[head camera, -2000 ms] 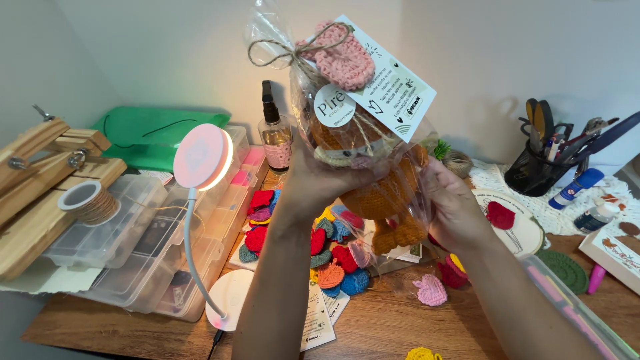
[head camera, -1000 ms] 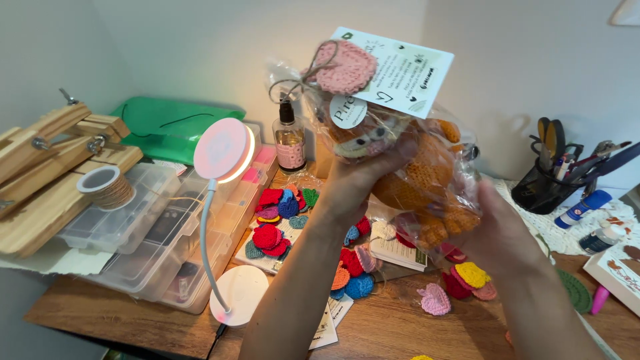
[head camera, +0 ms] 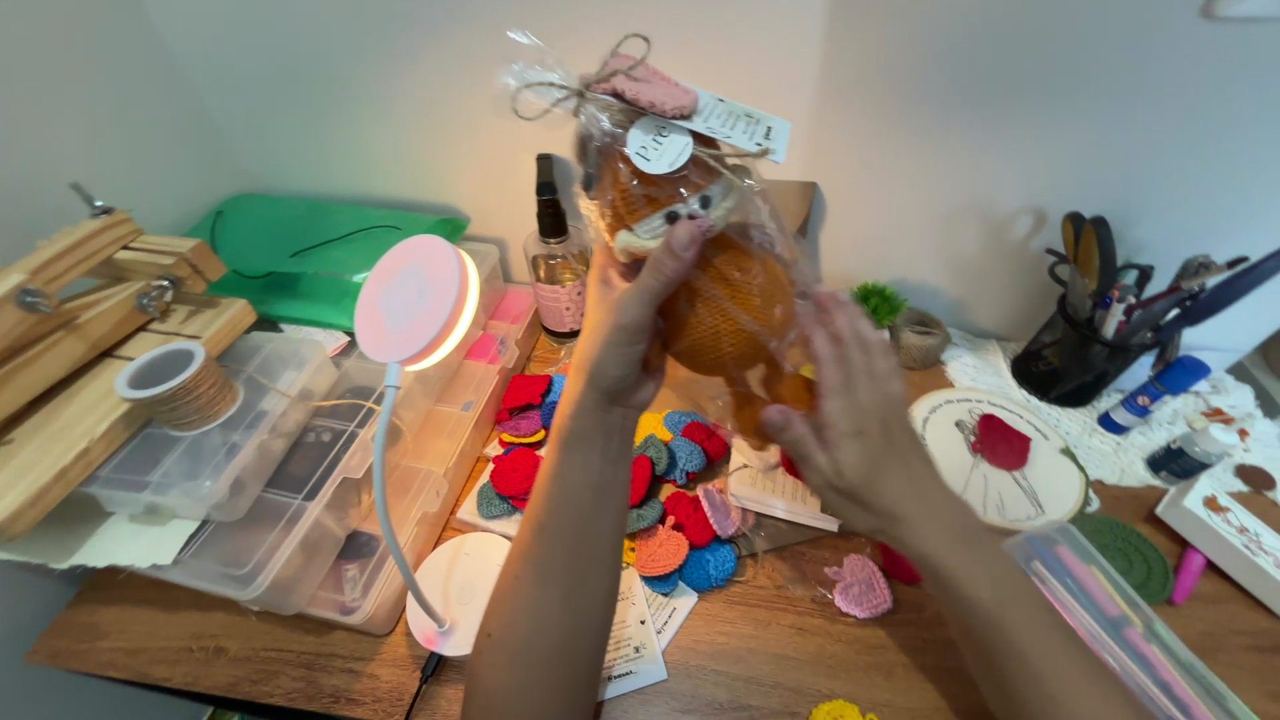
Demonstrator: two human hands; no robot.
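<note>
An orange crocheted doll in a clear plastic bag [head camera: 725, 300] is held up above the desk, tilted, its white-trimmed face toward me. My left hand [head camera: 640, 320] grips it around the middle, thumb across the front below the face. My right hand [head camera: 850, 410] is at the doll's lower end, fingers extended along the bag; whether it grips is unclear. Twine ties the bag's top, where a pink crocheted heart [head camera: 645, 85] and a printed card tag [head camera: 735, 122] hang. A round white sticker [head camera: 659, 145] bears writing. Colorful crocheted hearts [head camera: 685, 520] lie piled beneath.
A lit ring lamp [head camera: 415, 300], stacked plastic organizer boxes [head camera: 400, 500], a twine spool [head camera: 180, 385] and a spray bottle [head camera: 558, 270] stand left. On the right are a black pen holder [head camera: 1065, 350], an embroidery hoop [head camera: 1000, 458] and a clear pencil case [head camera: 1120, 620].
The bagged doll has turned more upright and moved left with my left hand. The card tag has swung down behind the pink heart, and my right hand has spread its fingers beside the bag.
</note>
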